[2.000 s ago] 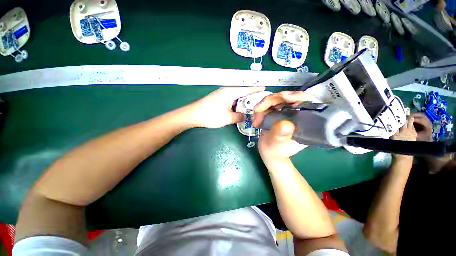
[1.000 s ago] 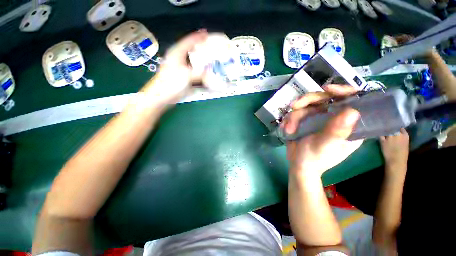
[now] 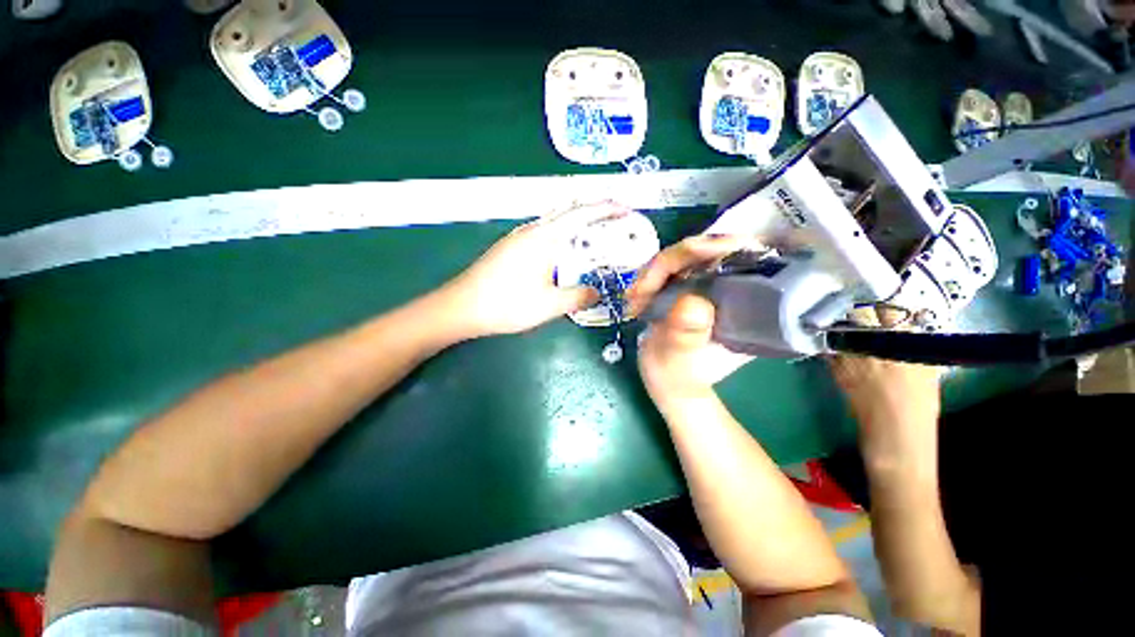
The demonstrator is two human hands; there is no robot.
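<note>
A white housing half (image 3: 632, 237) with a circuit board (image 3: 607, 284) inside lies on the green bench. My left hand (image 3: 529, 276) holds its left side, thumb on the inside near the board. A round metal disc (image 3: 611, 353) hangs below its near edge. My right hand (image 3: 687, 326) is closed around a grey electric screwdriver (image 3: 762, 311), held nearly level with its front end towards the board. My fingers hide the driver tip. A black cable (image 3: 934, 348) runs right from its rear.
A screw feeder (image 3: 797, 212) stands just right of my hands. Housings with boards (image 3: 595, 106) lie beyond the white strip (image 3: 311, 205). Piled housings (image 3: 952, 268), another person's arm (image 3: 902, 436) and loose blue parts (image 3: 1077, 249) are at the right.
My left hand has come back nearer with a housing from beyond the strip. My right hand and the screwdriver have moved left from over the feeder to that housing.
</note>
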